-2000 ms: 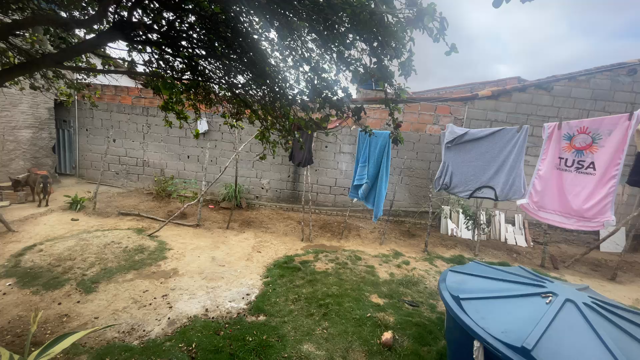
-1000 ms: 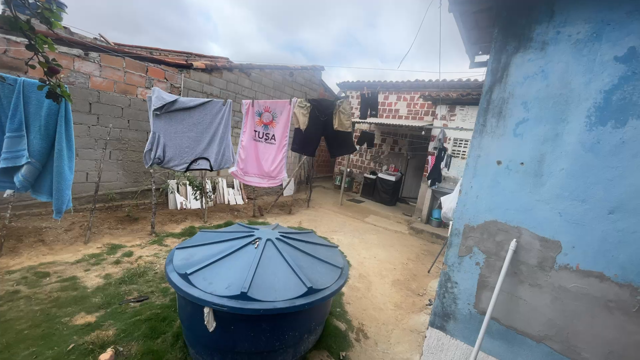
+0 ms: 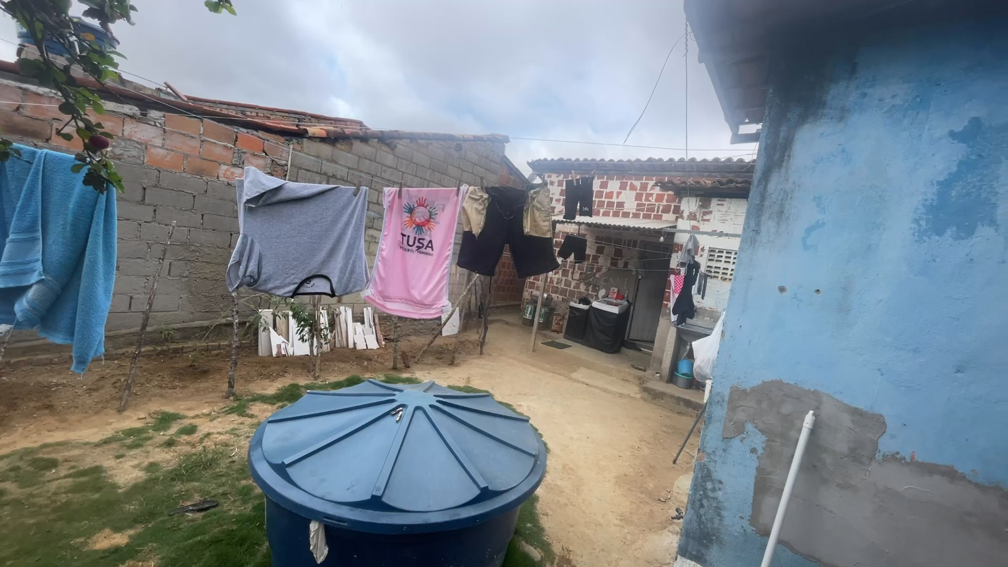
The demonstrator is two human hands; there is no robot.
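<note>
Neither my left hand nor my right hand shows in the head view. Nearest in front stands a round blue water tank with a ribbed lid point(image 3: 405, 453). Behind it, laundry hangs on a line: a blue towel point(image 3: 59, 244) at the left, a grey T-shirt point(image 3: 303, 228), a pink printed shirt point(image 3: 415, 256) and dark shorts with tan parts point(image 3: 506, 232). Smaller dark garments point(image 3: 578, 197) hang farther back, near the brick building.
A blue plastered wall point(image 3: 882, 236) rises close on the right, with a white pipe point(image 3: 790, 488) leaning by it. A sandy path point(image 3: 591, 441) runs between tank and wall. Thin wooden poles point(image 3: 234, 346) and white boards point(image 3: 358, 329) stand behind the tank.
The view has swung far to the right since the oldest frame, bringing in the brick building and blue wall. The hanging clothes and tank show no plain change of place.
</note>
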